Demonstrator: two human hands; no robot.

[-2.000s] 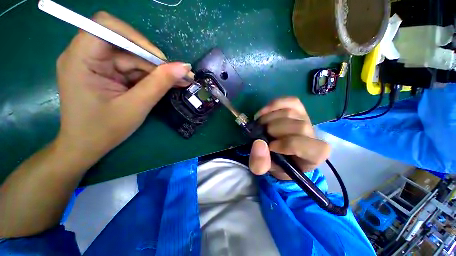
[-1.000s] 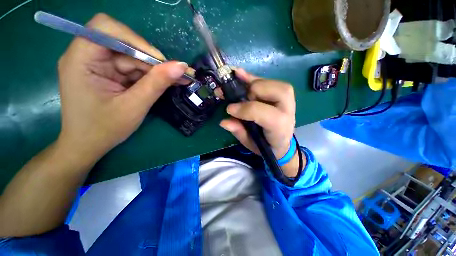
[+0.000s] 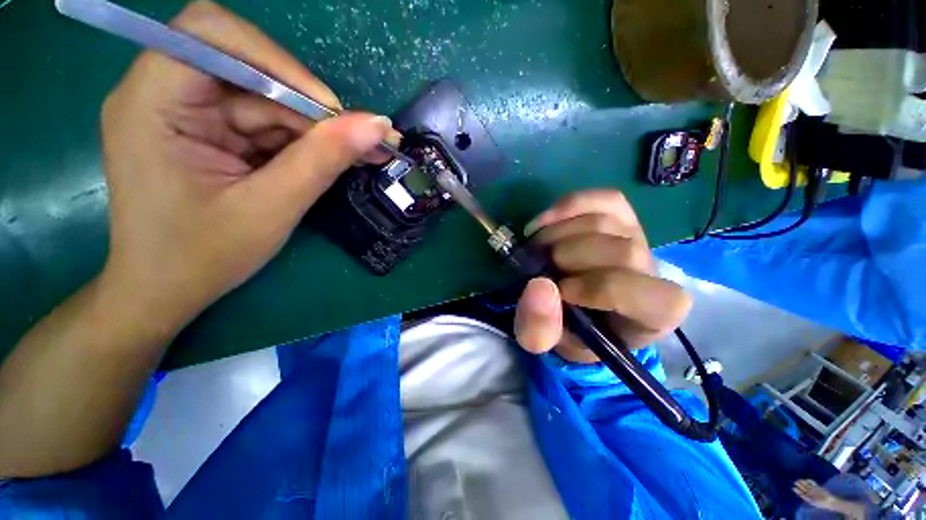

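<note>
A small dark device housing (image 3: 414, 183) with white and green patches sits on a black fixture (image 3: 376, 239). A flat dark plate with a hole (image 3: 457, 117) lies beside it. My left hand (image 3: 223, 168) holds silver tweezers (image 3: 193, 53) between thumb and fingers, their points at the housing's upper left part. My right hand (image 3: 599, 274) grips a black soldering iron (image 3: 624, 371) by its handle. The iron's tip is at the right inner edge of the housing. The exact contact under the tips is too small to tell.
A second housing (image 3: 672, 157) lies on the green mat (image 3: 548, 142) at the right. A brown tub (image 3: 665, 51), a yellow tray (image 3: 769, 142) and black cables (image 3: 723, 193) are beyond it. Another person's blue sleeve (image 3: 812, 259) reaches in at the right. Pale specks dot the mat.
The iron has swung from above the fixture back down to the housing, and my right hand has moved right. The tweezers stay at the housing. A person's hand now shows at the lower right.
</note>
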